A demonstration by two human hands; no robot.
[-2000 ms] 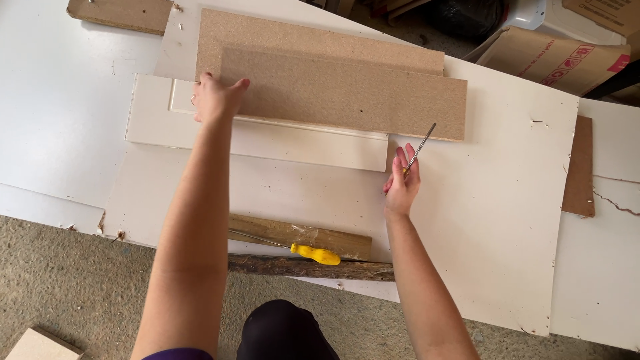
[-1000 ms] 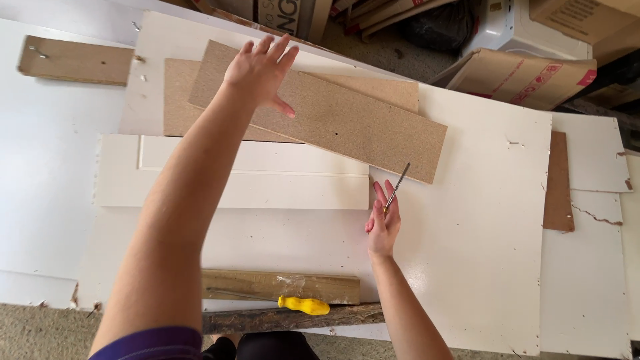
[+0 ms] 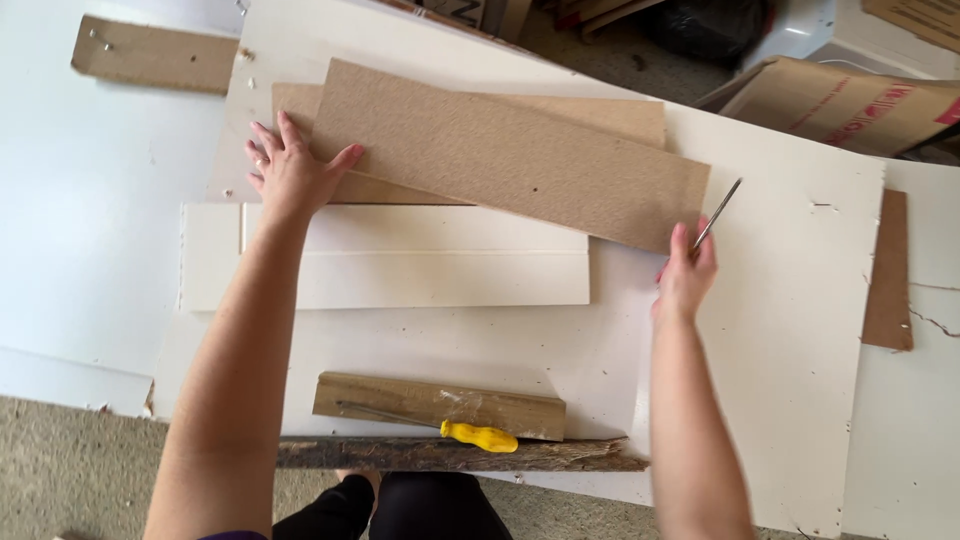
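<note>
A brown fibreboard panel [image 3: 510, 157] lies tilted over a second fibreboard panel [image 3: 592, 120], its right end lower than its left. At its left end rests my left hand [image 3: 296, 169], fingers spread, thumb on the board. My right hand [image 3: 686, 266] is at the lower right corner, closed round a thin metal rod, perhaps a drill bit [image 3: 718, 214], that points up and right. Whether those fingers also grip the board cannot be told. Just below, a white grooved panel [image 3: 442, 277] lies flat. A yellow-handled screwdriver [image 3: 480, 436] leans across a short wood block [image 3: 439, 401].
All this lies on a large white board [image 3: 780, 322]. A rough bark-edged strip [image 3: 450, 454] runs along its near edge. A brown strip with screws [image 3: 157, 56] sits at upper left, a brown piece [image 3: 889, 277] at right. Cardboard boxes [image 3: 847, 109] and a black bag [image 3: 705, 30] stand beyond.
The upper fibreboard panel, nearly parallel to the one below two seconds ago, is now tilted. My left hand has come down from the board's upper edge to its left end; my right hand has moved to its right corner.
</note>
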